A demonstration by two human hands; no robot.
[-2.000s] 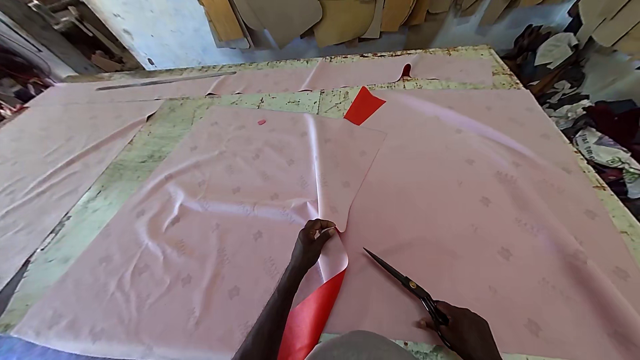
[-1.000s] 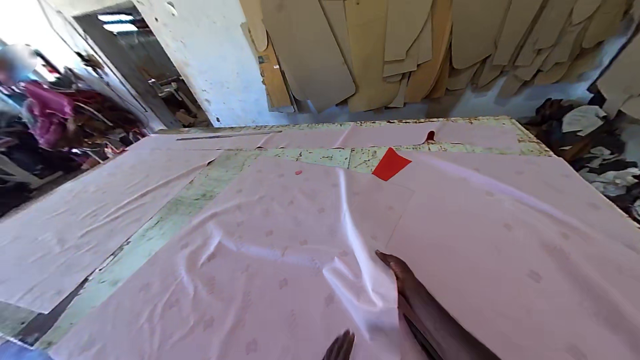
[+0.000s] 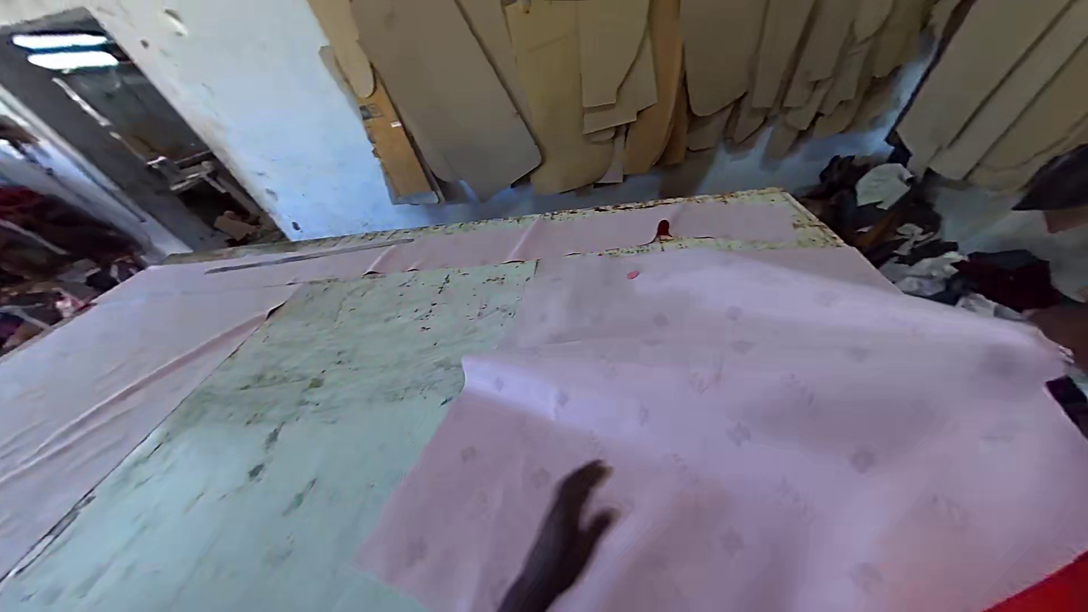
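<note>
My left hand, blurred, is over the lower middle of a large pink printed fabric sheet. Its thumb and fingers are apart, with nothing held between them. The sheet is spread and rippled across the right part of the table, and its far right side looks lifted near the frame edge. Bright red fabric shows at the lower right corner. A small red mark lies near the sheet's far edge. My right hand cannot be seen, nor can any scissors.
A worn, pale green tabletop shows between the sheet and another pink fabric length on the left. A long flat strip lies along the back. Cardboard patterns hang on the wall; heaped cloth is beyond the right corner.
The pink sheet has shifted right, baring green tabletop on its left. The red piece near the back is no longer visible. The scissors seen in my right hand two seconds ago are out of sight.
</note>
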